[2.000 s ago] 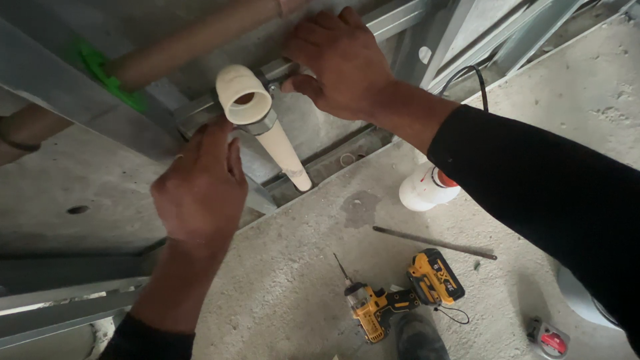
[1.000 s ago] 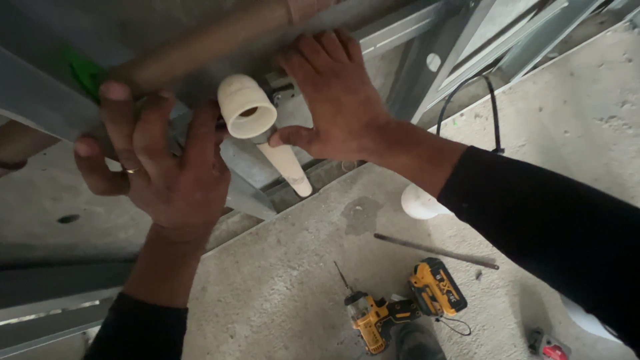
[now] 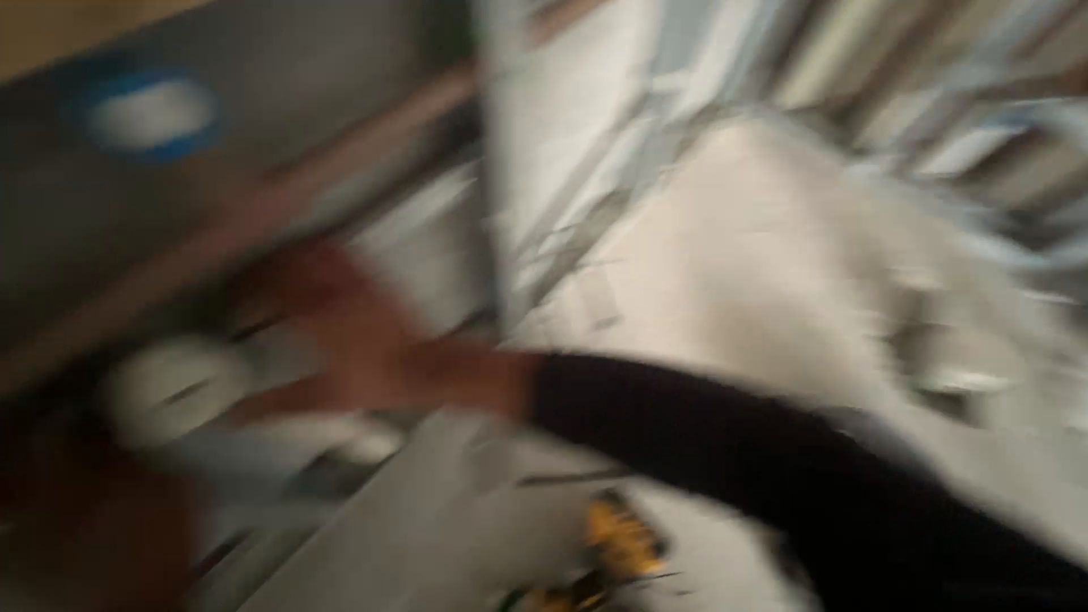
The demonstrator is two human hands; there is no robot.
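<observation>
The view is heavily blurred. A white plastic pipe fitting (image 3: 178, 387) shows at the left, below a brown pipe (image 3: 255, 204). Just to its right is my right hand (image 3: 340, 331), its thumb side close to the fitting; whether it touches cannot be told. My left hand (image 3: 102, 518) is a dark, smeared shape at the lower left edge, below the fitting, and its fingers cannot be made out. The white pipe under the fitting is not distinct.
A yellow and black cordless drill (image 3: 625, 535) lies on the concrete floor (image 3: 731, 246), near a thin rod (image 3: 578, 478). A metal stud (image 3: 497, 170) stands right of my right hand. A blue-rimmed white shape (image 3: 153, 115) is at the upper left.
The view has swung strongly to the right. One second ago my left hand was spread beside the fitting; how either hand has moved since cannot be told through the blur.
</observation>
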